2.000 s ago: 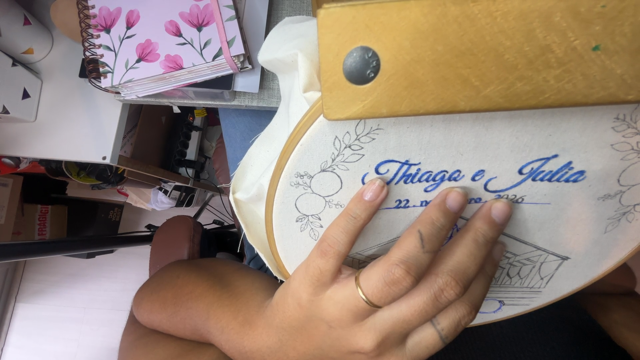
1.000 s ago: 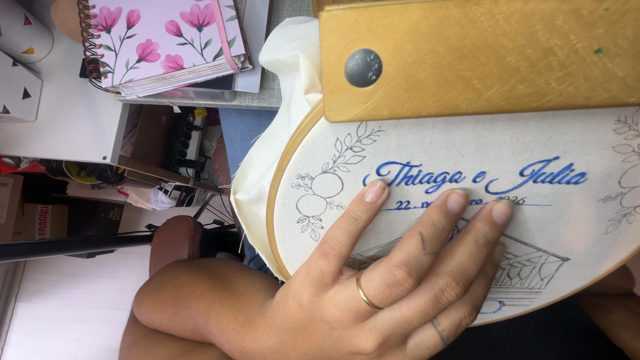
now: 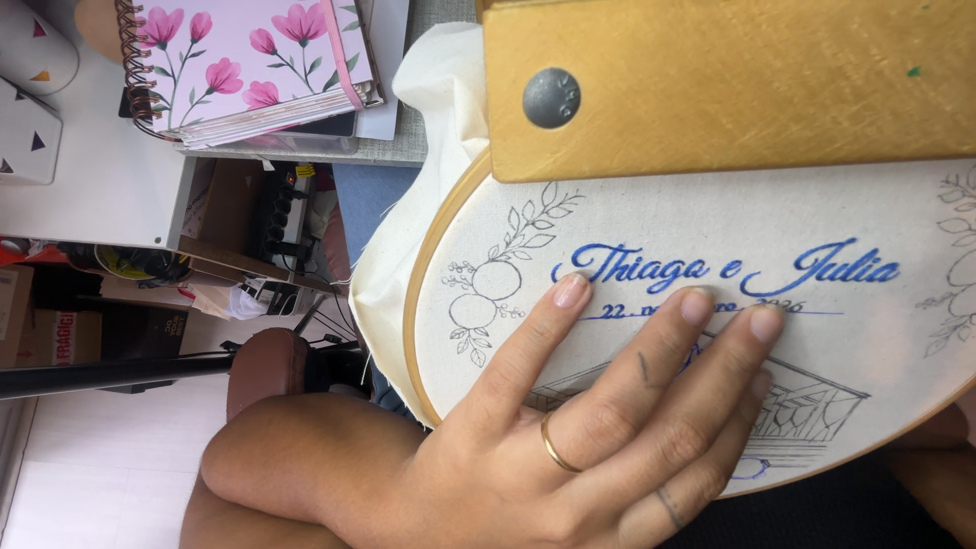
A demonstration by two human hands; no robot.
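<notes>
A round embroidery hoop (image 3: 418,320) holds cream fabric (image 3: 518,229) drawn with leaf and flower outlines and a building outline; blue script lettering (image 3: 656,267) runs across it. My left hand (image 3: 625,427), a gold ring on one finger, lies palm down over the hoop's lower left part, spread fingertips touching the fabric at and below the lettering. Its thumb is hidden. A gold-coloured bar with a grey round metal fastener (image 3: 732,91) covers the upper part of the hoop. Loose fabric (image 3: 450,84) hangs outside the rim at left. My right hand is not identifiable.
A spiral notebook with pink flowers (image 3: 236,61) lies on the grey desk edge (image 3: 412,141) at upper left. Below the white shelf (image 3: 91,198) are a power strip (image 3: 280,213), cables and cardboard boxes (image 3: 69,335). A brown cushion (image 3: 263,366) is beside a bent leg (image 3: 305,457).
</notes>
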